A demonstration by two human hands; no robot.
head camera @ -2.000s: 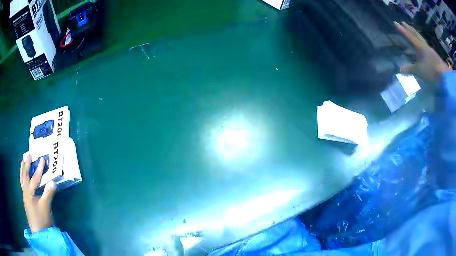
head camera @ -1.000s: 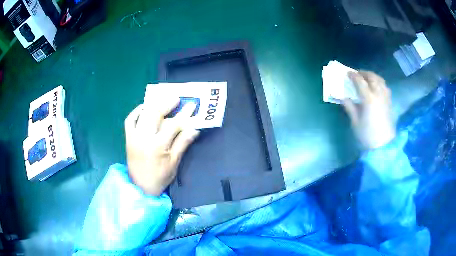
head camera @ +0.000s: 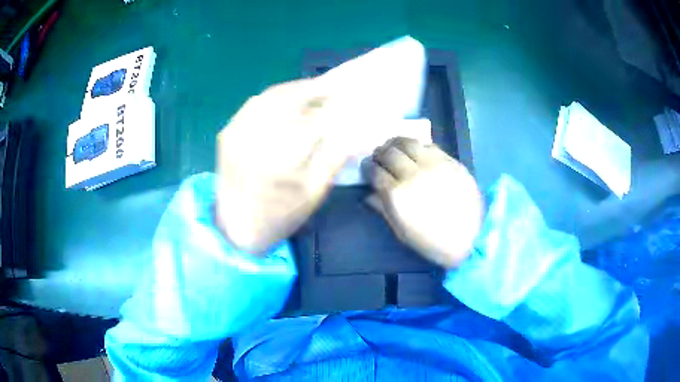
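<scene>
A dark foam tray (head camera: pixel 350 287) with a shallow recess lies in front of me at the bench's near edge. My left hand (head camera: pixel 276 160) holds a white booklet (head camera: pixel 380 78), tilted and blurred, above the tray's upper part. My right hand (head camera: pixel 429 194) is over the recess with its fingers curled at a smaller white paper (head camera: pixel 419 129), partly hidden behind the booklet and the hands. Whether the paper lies on the foam or is held clear of it is hard to tell.
Two stacks of BT200 booklets (head camera: pixel 138 134) are at the left. A plain white leaflet stack (head camera: pixel 593 145) is at the right, with another small stack (head camera: pixel 669 128) at the right edge. Clear bluish plastic (head camera: pixel 656 254) is at the lower right. Red and blue items show at the upper left.
The foam tray has come into view on the bench. My left hand has lifted the booklet away from the left, and my right hand has moved from the leaflet stack to over the tray.
</scene>
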